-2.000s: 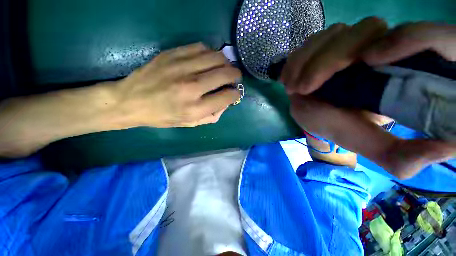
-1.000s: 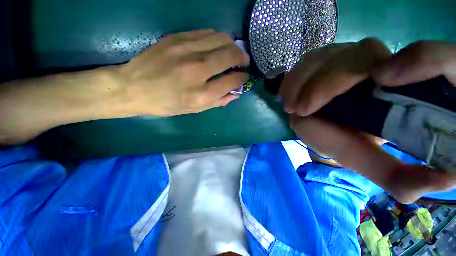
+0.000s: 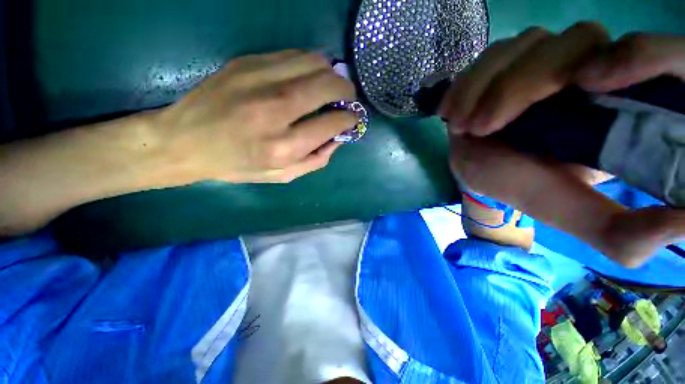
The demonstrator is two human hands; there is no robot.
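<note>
My left hand (image 3: pixel 255 120) pinches a small round assembly (image 3: pixel 356 122) between its fingertips, just above the green mat. The assembly has a silvery rim with a yellow bit. My right hand (image 3: pixel 526 97) is wrapped around the electric screwdriver (image 3: pixel 552 127), which has a black grip and a grey body. The black nose of the screwdriver lies over the lower right edge of the screw dispensing plate (image 3: pixel 409 45), a round disc with tiny holes. The bit tip and any screw on it cannot be made out.
The green bench mat (image 3: pixel 248 214) lies under both hands. A small white pointed label (image 3: pixel 341 70) shows beside the disc, partly behind my left fingers. Dark specks (image 3: pixel 176 71) lie on the mat at left. A blue cord and red band (image 3: pixel 488 206) are at my right wrist.
The screwdriver nose has moved up onto the edge of the disc, from just below it a second ago. More of the round assembly shows at my left fingertips. The whole view has shifted slightly.
</note>
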